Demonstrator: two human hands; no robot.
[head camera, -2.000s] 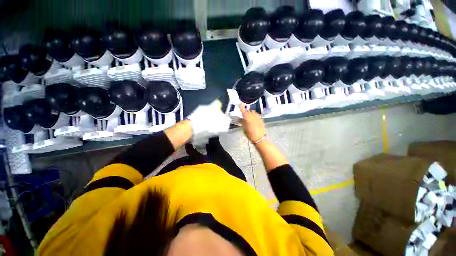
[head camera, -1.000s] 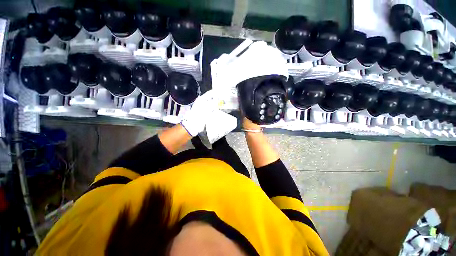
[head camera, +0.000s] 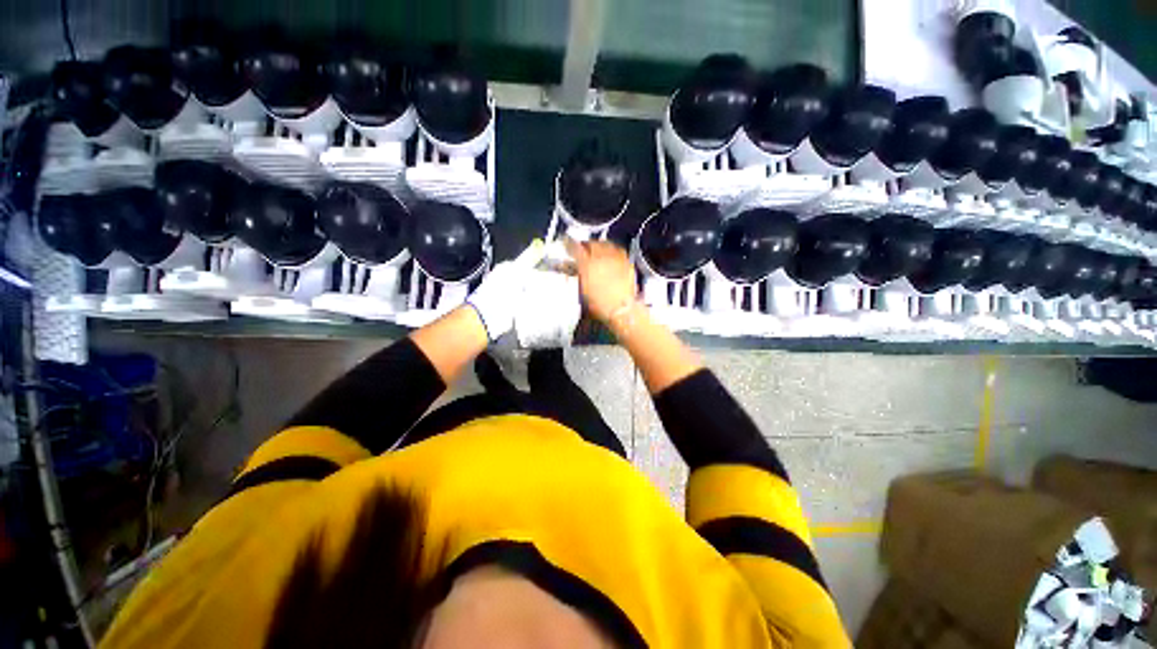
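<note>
A security camera with a glossy black ball (head camera: 594, 188) stands in the gap between the two groups of cameras, its white base towards me and partly hidden by my hands. My left hand (head camera: 505, 294), in a white glove, holds a white label sheet (head camera: 548, 314) that hangs at the bench's front edge. My right hand (head camera: 607, 282), bare with a bracelet, is close beside it at the camera's base. Its fingertips are bent and blurred, and I cannot tell whether they hold a label.
Cameras stand in two rows on the left (head camera: 286, 226) and right (head camera: 831, 250) of the dark-green bench. Loose camera parts (head camera: 1015, 64) lie on a white board at the upper right. Brown cartons (head camera: 945, 520) and small white pieces (head camera: 1085, 596) are at the lower right.
The camera tilted up over my right hand a second ago, lens and LEDs showing, now stands on the bench with its plain black ball showing. My right hand has come back beside the left.
</note>
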